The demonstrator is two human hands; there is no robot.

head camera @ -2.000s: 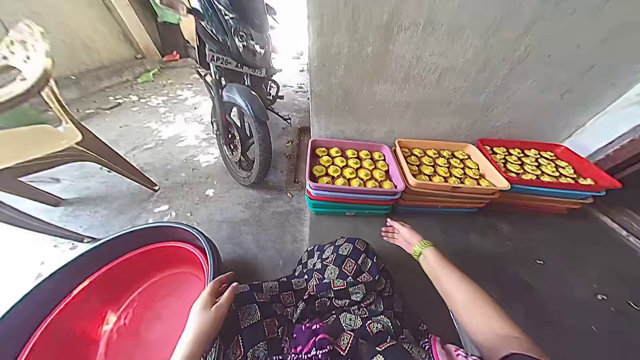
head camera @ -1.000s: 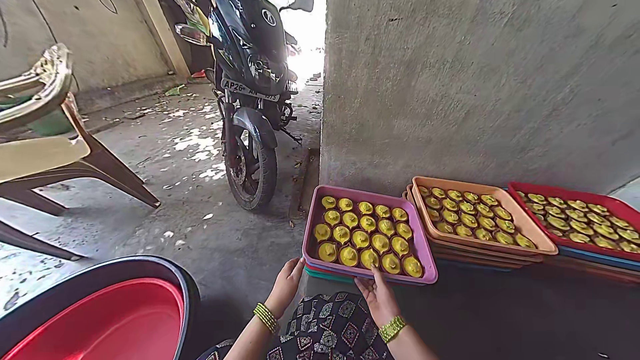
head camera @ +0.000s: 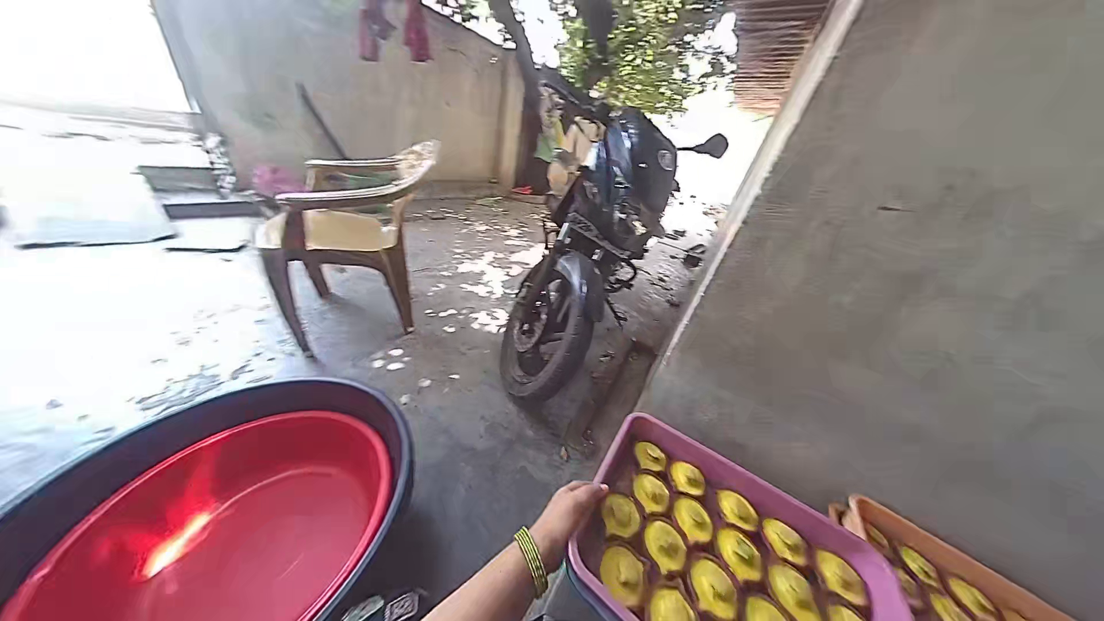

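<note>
My left hand [head camera: 565, 526], with yellow-green bangles on its wrist, grips the left rim of a purple plastic tray [head camera: 742, 470]. Rows of small round yellow-topped items [head camera: 664, 545] fill the tray, each with a dark edge. Part of a bluish tray or stack shows beneath its left corner. My right hand is out of the frame. An orange tray [head camera: 992, 565] with similar yellow-topped items lies to the right, partly cut off.
A red basin [head camera: 285, 509] sits inside a larger dark tub [head camera: 392, 431] at the lower left. A plastic armchair [head camera: 345, 233] and a parked motorcycle [head camera: 595, 216] stand farther back. A grey wall [head camera: 931, 302] rises at right.
Two seconds ago both hands were away from the trays; one second ago both were at the purple tray's near edge. Now the left hand is at its left rim. The view has swung left.
</note>
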